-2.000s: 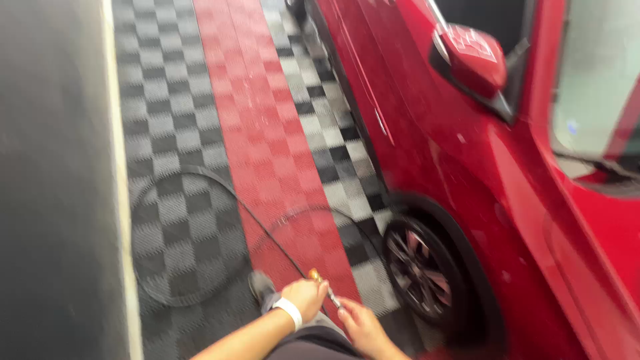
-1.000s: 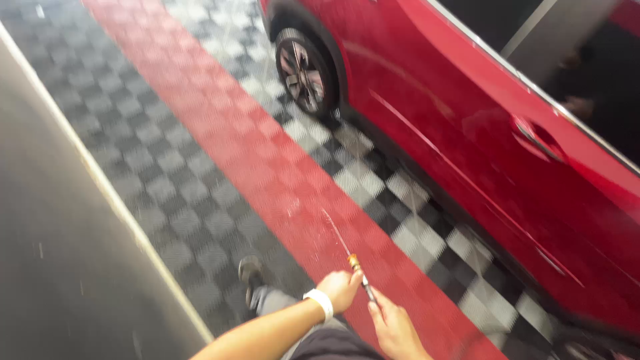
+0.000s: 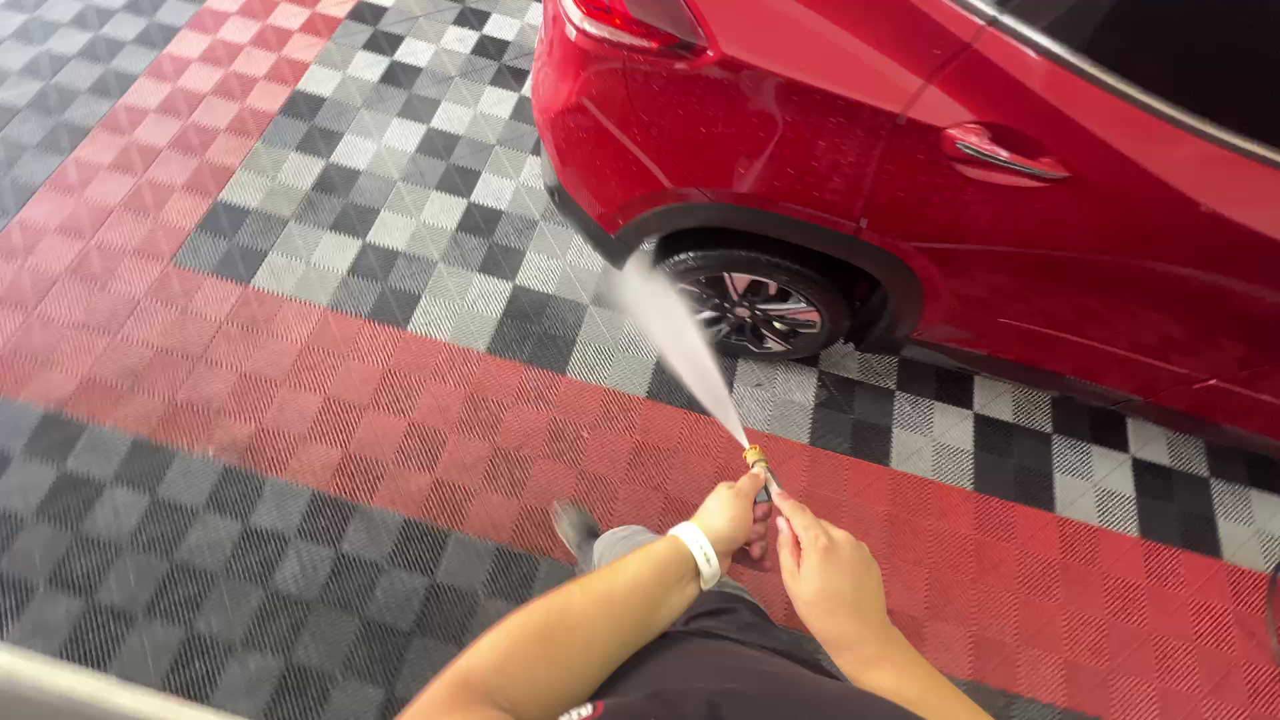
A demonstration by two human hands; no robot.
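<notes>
My left hand [image 3: 732, 518], with a white band on the wrist, is closed around a hose's spray nozzle [image 3: 757, 460] that has a brass-coloured tip. Just behind it, my right hand [image 3: 826, 560] grips the same nozzle's rear part. A fan of water [image 3: 685, 345] shoots from the tip toward the rear wheel [image 3: 755, 308] and the lower bumper edge of a red car [image 3: 780, 130]. The hose is hidden below my hands.
The floor is laid with interlocking plastic tiles, a red band [image 3: 480, 420] between grey and black checks. My shoe [image 3: 575, 528] stands by the red band's edge. A pale ledge [image 3: 90, 690] crosses the lower left corner.
The view has travelled along the car from the front wheel and mirror to the rear wheel. A wide fan of water now leaves the nozzle; one second ago only a thin streak showed.
</notes>
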